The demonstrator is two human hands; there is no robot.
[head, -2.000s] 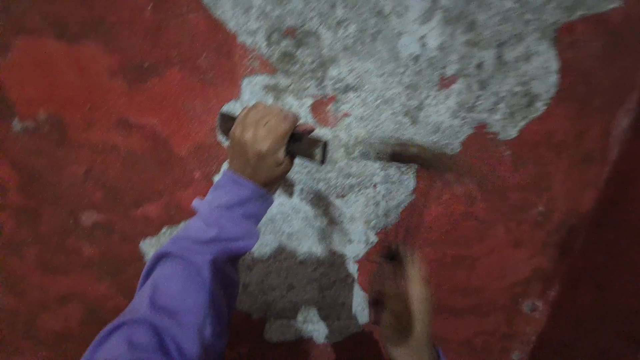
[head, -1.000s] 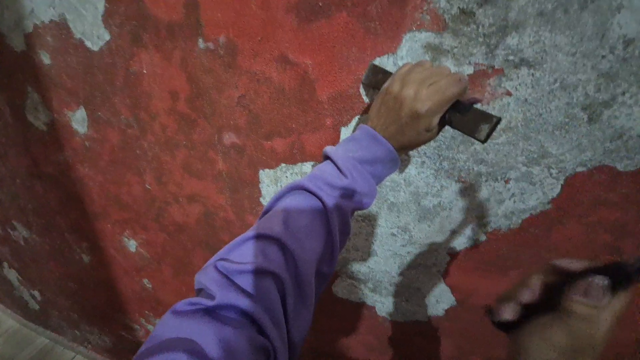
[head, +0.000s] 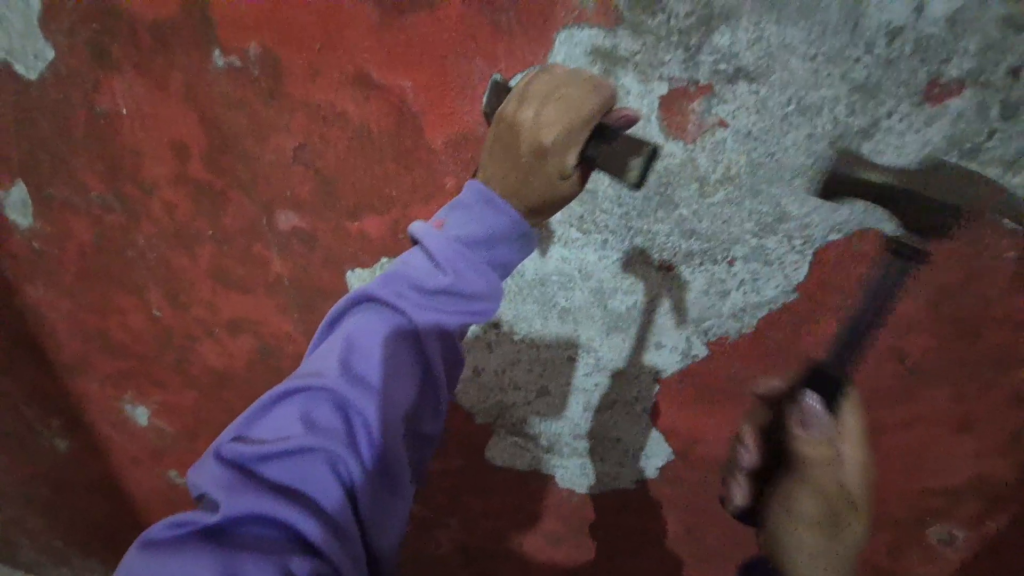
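My left hand (head: pixel 552 136), in a purple sleeve, grips a flat metal bar (head: pixel 620 156) whose far end lies against the edge of the red paint; what kind of tool it is I cannot tell. At lower right my right hand (head: pixel 808 472) is closed round the dark handle of a claw hammer (head: pixel 896 196). The hammer's head is blurred and stands apart from the bar, to its right. Behind both hands is a wall with red paint (head: pixel 280 160) and a large patch of bare grey plaster (head: pixel 744 184).
Small bare spots (head: pixel 18 204) dot the red paint at the left. Shadows of my arm and the hammer (head: pixel 648 320) fall on the wall. A darker strip of wall (head: pixel 48 416) runs down the left side.
The hammer's head, out of view one second ago, now shows at the right. My left hand still grips the bar at the paint's edge. The view has shifted.
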